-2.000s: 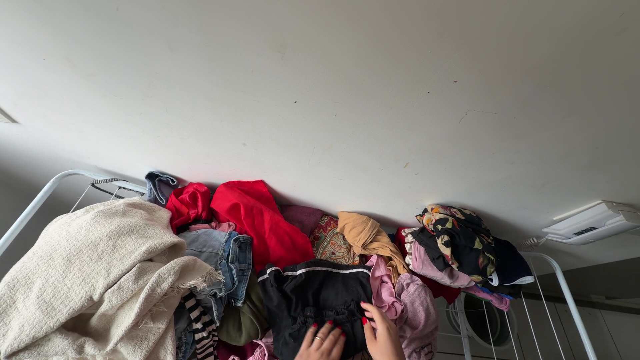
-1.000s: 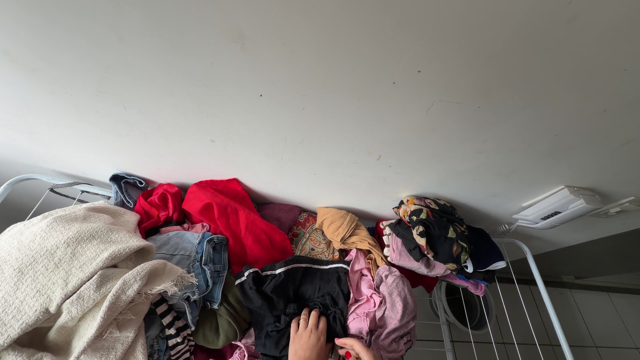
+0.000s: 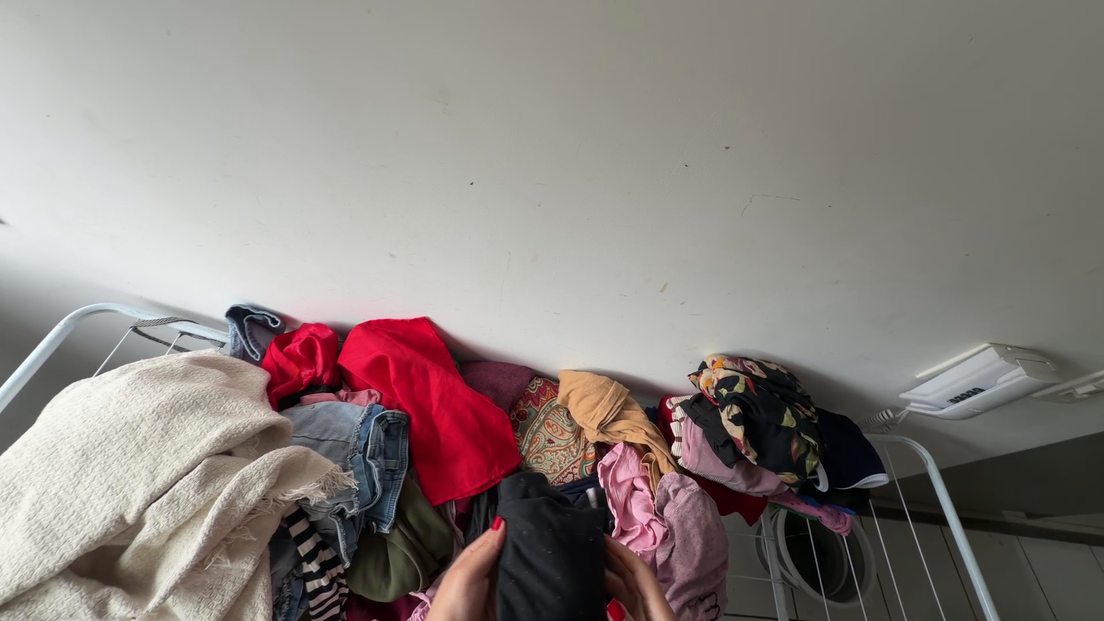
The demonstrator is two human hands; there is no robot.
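A black garment [image 3: 552, 548], bunched into a compact bundle, is held at the bottom centre. My left hand [image 3: 470, 573] grips its left side, thumb with red nail on top. My right hand [image 3: 636, 582] holds its right side, fingers partly behind the cloth. Behind it lies a heap of clothes: a red cloth [image 3: 431, 405], denim shorts [image 3: 366, 448], an olive green garment [image 3: 401, 552], a paisley cloth [image 3: 552, 431], a tan garment [image 3: 608, 410] and a pink garment [image 3: 634, 496]. A cream fringed blanket [image 3: 147, 483] covers the left part.
The heap rests on a white drying rack [image 3: 936, 483] against a pale wall [image 3: 552, 172]. A floral black garment [image 3: 759, 414] lies at the heap's right. An intercom handset [image 3: 983, 379] hangs on the wall, and a round grey container [image 3: 819, 552] shows below the rack's wires.
The black garment lay spread on the heap under my hands; now it is gathered into a small bundle and held between both hands, nearer the camera.
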